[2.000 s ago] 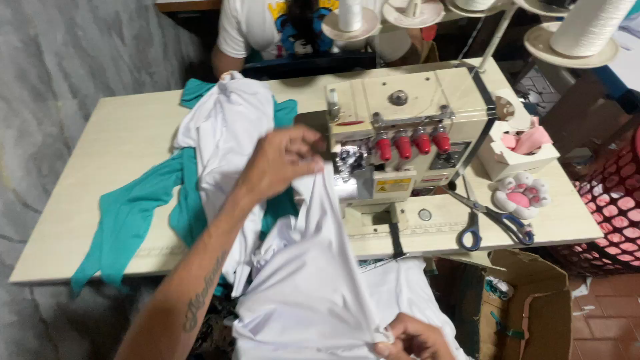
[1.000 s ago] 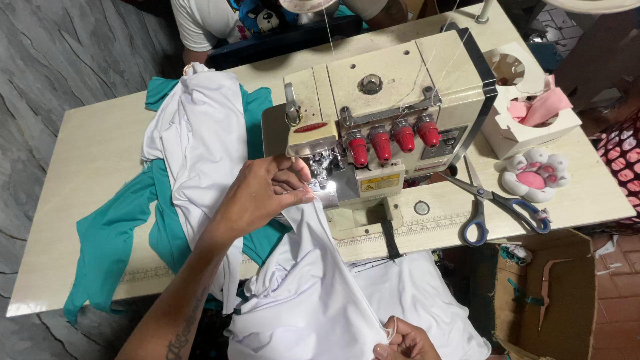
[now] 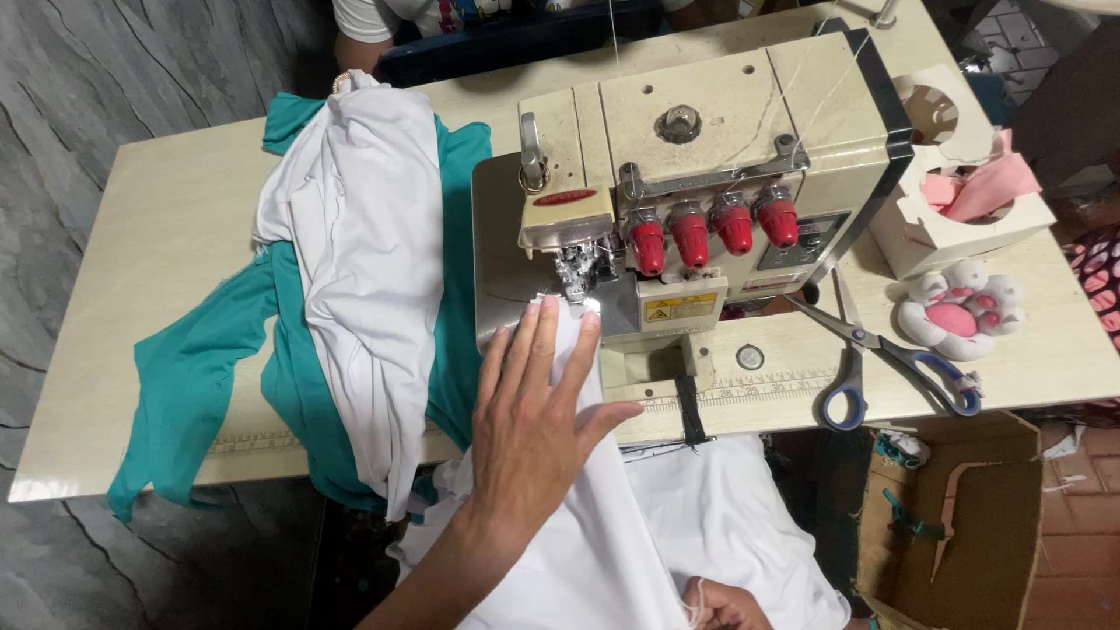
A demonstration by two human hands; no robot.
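Note:
My left hand [image 3: 534, 411] lies flat, palm down and fingers spread, on white fabric [image 3: 626, 516] just in front of the presser foot of an overlock sewing machine [image 3: 691, 149]. The fabric's far end lies at the foot; the rest hangs over the table's front edge. At the bottom of the view my right hand [image 3: 724, 605] pinches the fabric's edge, with thread at the fingers; part of this hand is out of view. Left of the machine, a white and teal garment [image 3: 363, 201] lies in folds on the table. The machine has several red tension knobs.
Blue-handled scissors [image 3: 862, 337] lie open right of the machine, beside a paw-shaped cushion [image 3: 961, 311] and a white box [image 3: 954, 219] with pink fabric. An open cardboard box [image 3: 954, 525] with scraps stands below the table [image 3: 157, 262]. Behind the table is a person with a white sleeve.
My left hand, earlier raised and then pinching the fabric beside the foot, now lies flat on it. My right hand still holds the fabric lower down. The view has moved closer to the machine.

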